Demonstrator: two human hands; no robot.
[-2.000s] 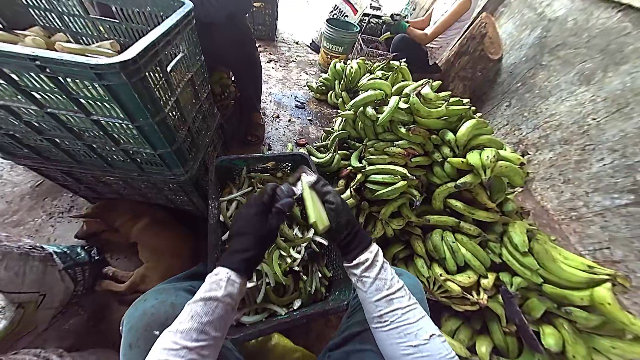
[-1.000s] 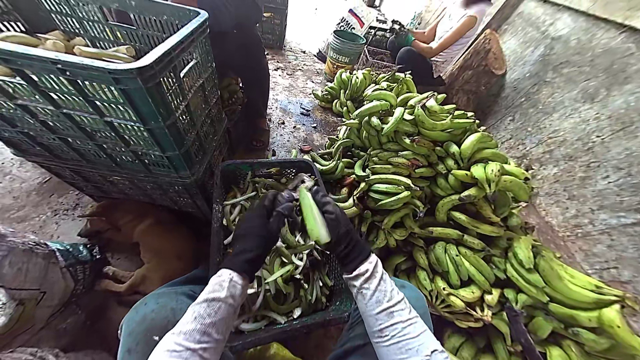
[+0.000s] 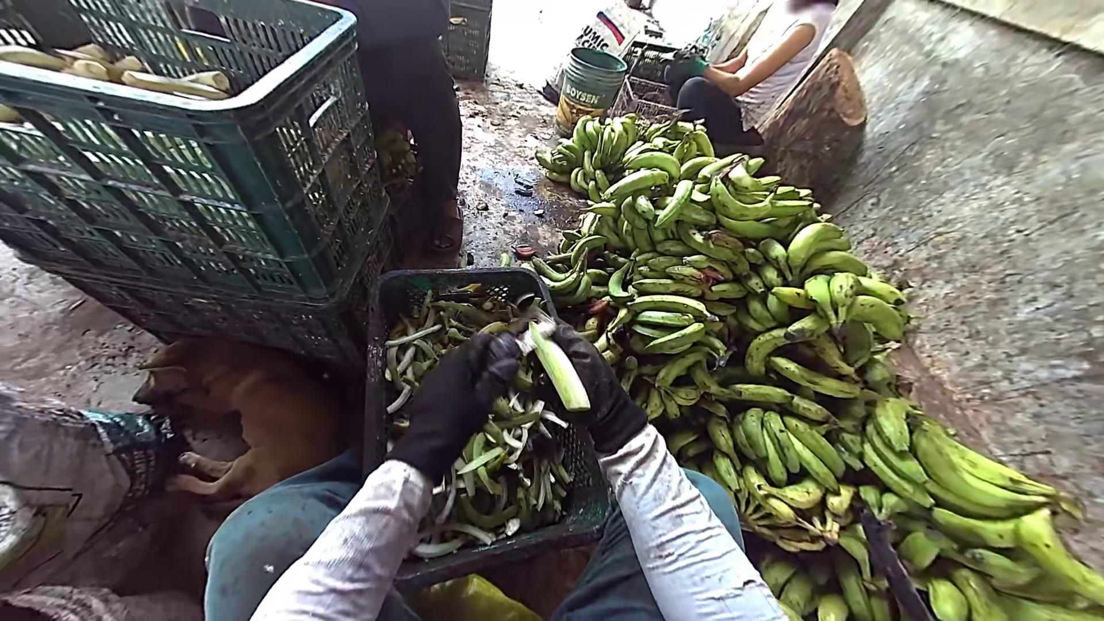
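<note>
My left hand, in a black glove, is closed near the upper end of a partly peeled green plantain; a small pale and metallic thing shows at its fingers, too blurred to name. My right hand, also gloved in black, holds the plantain, which slants over the crate. Under both hands, between my knees, a dark plastic crate holds many green and white strips of peel. A large heap of green plantains lies to the right.
Stacked green crates stand at left, peeled plantains in the top one. A dog lies below them. A person's legs are behind the crates; another person sits by a bucket and a log. A concrete wall slopes at right.
The plantain, held upright-slanted over the crate throughout, has turned slightly in my hands. Both hands stay close together in about the same place.
</note>
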